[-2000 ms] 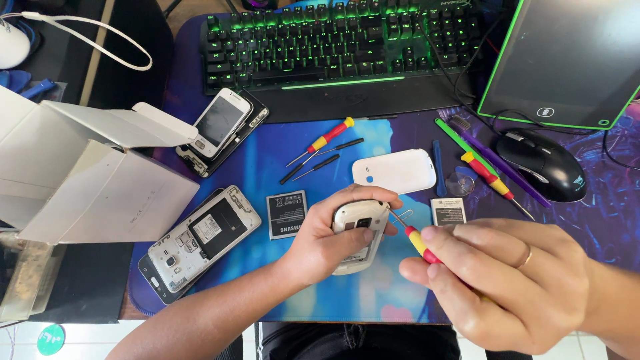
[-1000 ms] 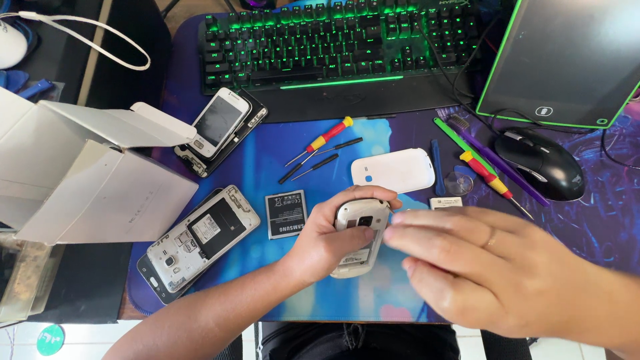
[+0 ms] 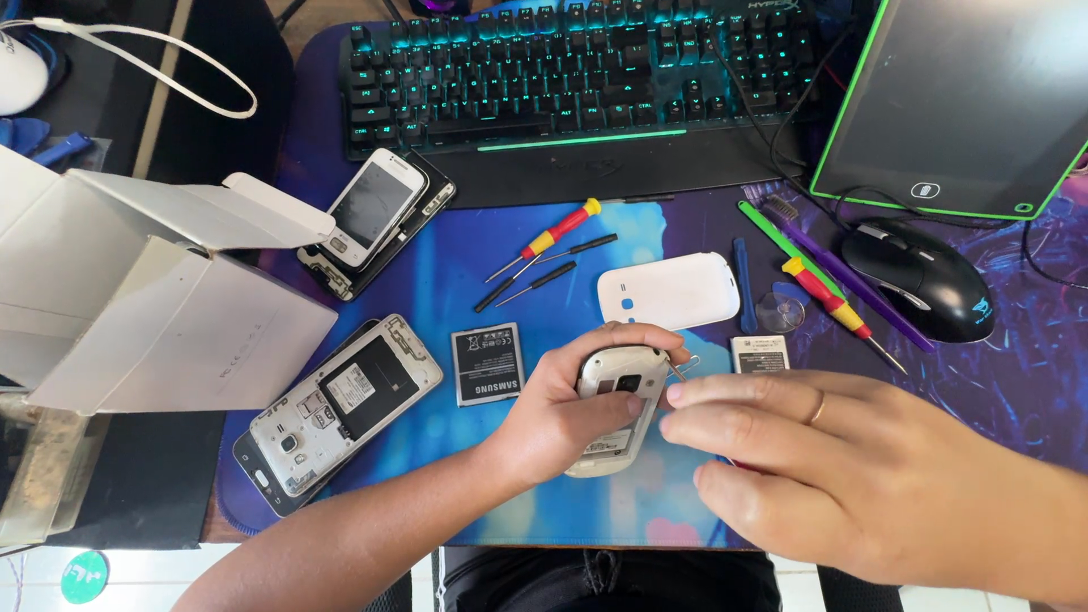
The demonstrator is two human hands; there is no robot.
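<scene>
My left hand [image 3: 578,408] grips a white smartphone with its back cover off [image 3: 619,433], tilted, camera side up. My right hand [image 3: 790,450] is at the phone's upper right corner, its fingers around a screwdriver [image 3: 678,371] whose metal shaft reaches that corner; a bit of red shows beneath the fingers, and most of the handle is hidden. A thin bent wire pin [image 3: 695,364] shows beside the shaft. The white back cover [image 3: 669,291] lies just above. A Samsung battery [image 3: 487,364] is left of my left hand, and a white battery [image 3: 760,354] lies above my right hand.
An opened phone [image 3: 340,408] and a stacked white phone [image 3: 378,208] lie left, by a white box [image 3: 195,331]. Red-yellow screwdrivers [image 3: 561,229], blue pry tools [image 3: 745,285] and a purple brush [image 3: 841,263] lie about. A keyboard [image 3: 561,93], mouse [image 3: 918,279] and green-edged tablet [image 3: 960,102] stand beyond.
Two seconds ago the red and yellow screwdriver handle showed in my right hand; now my fingers cover most of it. The keyboard's lights have turned from green to teal.
</scene>
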